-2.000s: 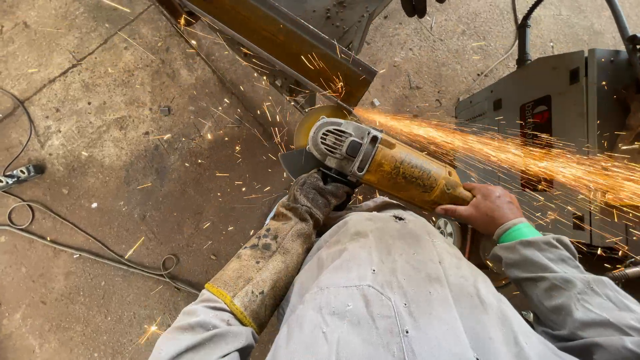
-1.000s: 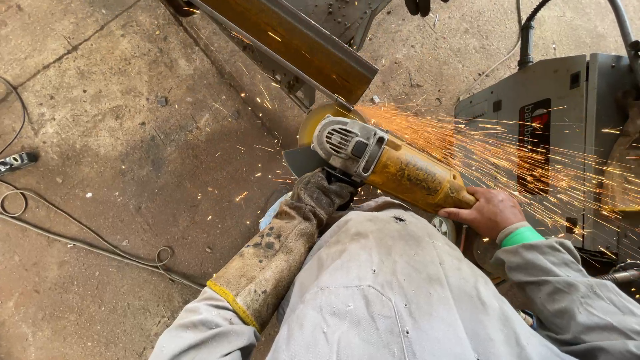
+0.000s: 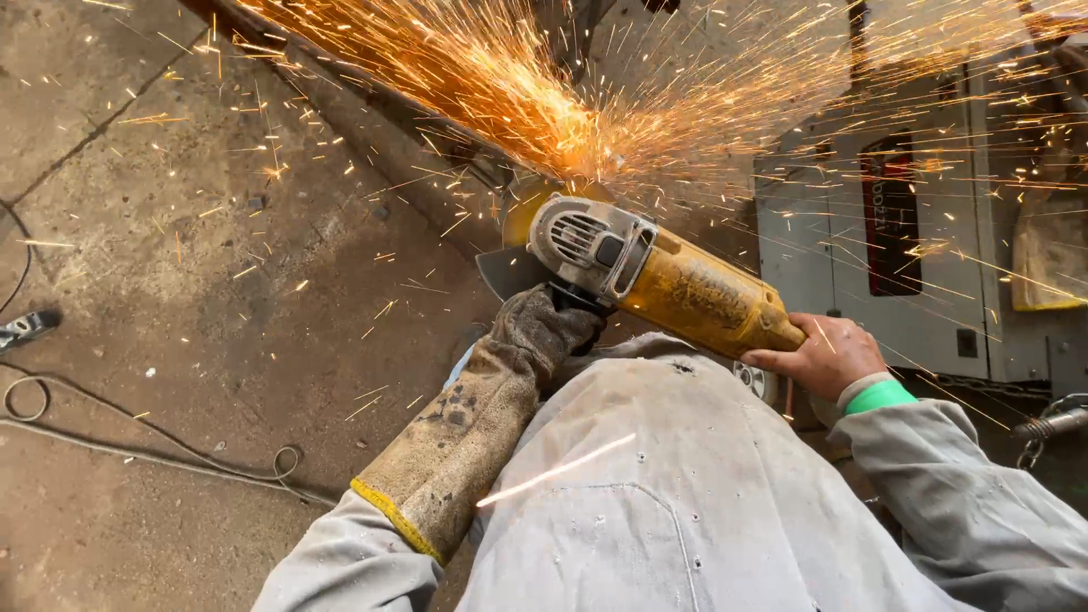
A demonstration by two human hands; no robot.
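A yellow angle grinder [image 3: 697, 289] lies across the view in front of my body, its grey gear head to the left. My left hand [image 3: 548, 327], in a long stained work glove, grips the black side handle beneath the head. My bare right hand [image 3: 824, 353] is closed around the rear end of the yellow body. A dark wheel guard [image 3: 510, 270] shows beside the head. The grinder's disc [image 3: 531, 208] meets the end of a steel beam [image 3: 374, 81], where a dense burst of sparks hides the contact point.
A grey welding machine [image 3: 790, 229] stands at the right, with a work glove [image 3: 1050, 246] hanging on its side. A chain [image 3: 1030, 455] is at the lower right. On the concrete floor at left lie a looped cable [image 3: 161, 442] and a metal clamp [image 3: 30, 327].
The sparks, thinner and streaming only rightward a second ago, now burst thickly up-left over the beam as well as rightward. Both hands keep their hold on the grinder.
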